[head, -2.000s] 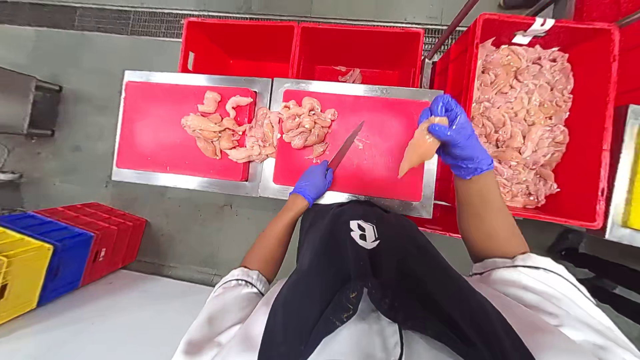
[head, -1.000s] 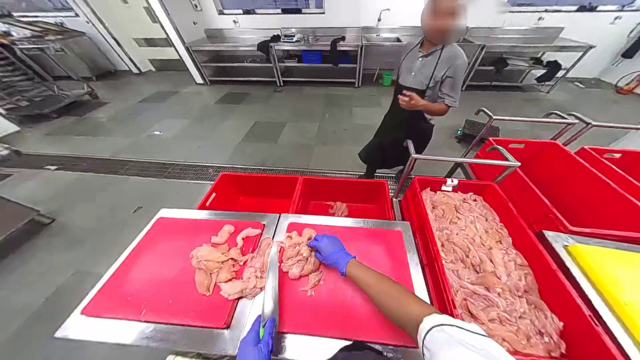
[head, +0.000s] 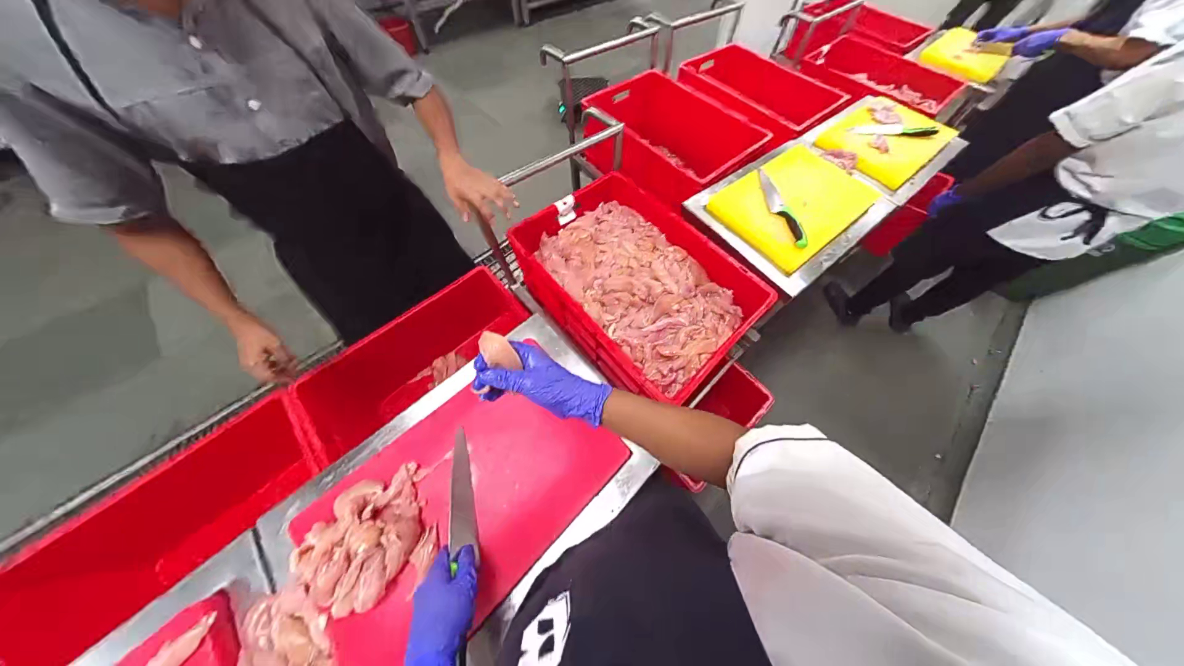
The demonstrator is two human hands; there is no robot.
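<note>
My left hand (head: pixel 444 601), in a blue glove, is closed around the handle of a kitchen knife (head: pixel 462 499), whose blade lies over the red cutting board (head: pixel 546 462). Beyond the board's far right corner, my right hand (head: pixel 541 379), also gloved in blue, grips a piece of raw chicken (head: pixel 499 351). A pile of raw chicken pieces (head: pixel 361 541) rests on the board to the left of the blade. More chicken (head: pixel 282 629) lies at the lower left, where a second red board (head: pixel 217 638) partly shows.
A red crate (head: pixel 754 310) heaped with chicken stands at the right of my board. Red bins (head: pixel 305 416) line its far side, one holding some chicken. A person (head: pixel 324 185) stands behind them. Yellow boards (head: pixel 819 208) with knives and other workers are farther right.
My right hand has moved from the chicken pile to beyond the board's far right corner, now with a piece in it. The person opposite has come close to the bins. The view has swung right.
</note>
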